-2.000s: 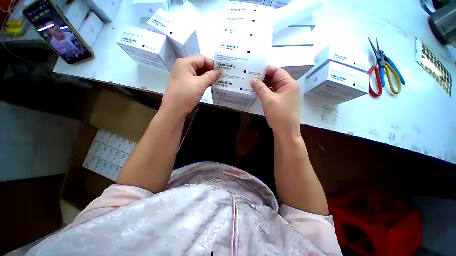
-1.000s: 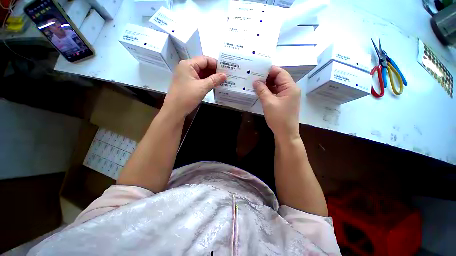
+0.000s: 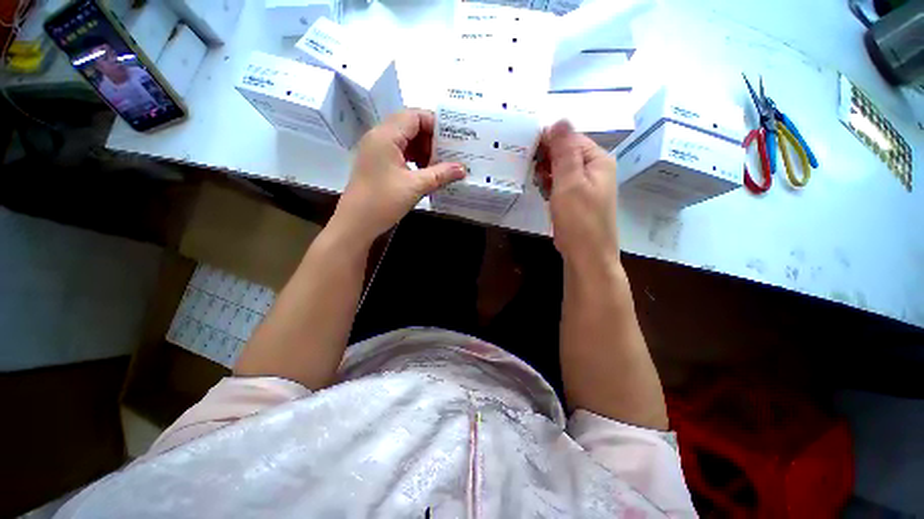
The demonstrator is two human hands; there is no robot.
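A column of white product boxes point(image 3: 484, 122) with small black print and black dots runs from the top of the view to the bench's front edge. My left hand point(image 3: 400, 167) is at the column's left side, its thumb on the printed face of the nearest box point(image 3: 474, 199) and its fingers at the left edge. My right hand point(image 3: 578, 172) is just right of the column, fingertips drawn together and blurred. Whether it touches the boxes or holds a sticker cannot be told. Glare hides the edges of any label on the boxes.
White boxes stand at left point(image 3: 294, 96) and right point(image 3: 681, 162) on the bench point(image 3: 770, 238). A lit phone point(image 3: 117, 66) is at far left. Pliers point(image 3: 775, 142) and a gold seal sheet point(image 3: 876, 132) lie at right. An open carton point(image 3: 228, 228) and a red stool point(image 3: 780, 456) are below.
My right hand has moved from the box face to the right, its thumb off the print. My left thumb lies a little lower on the nearest box.
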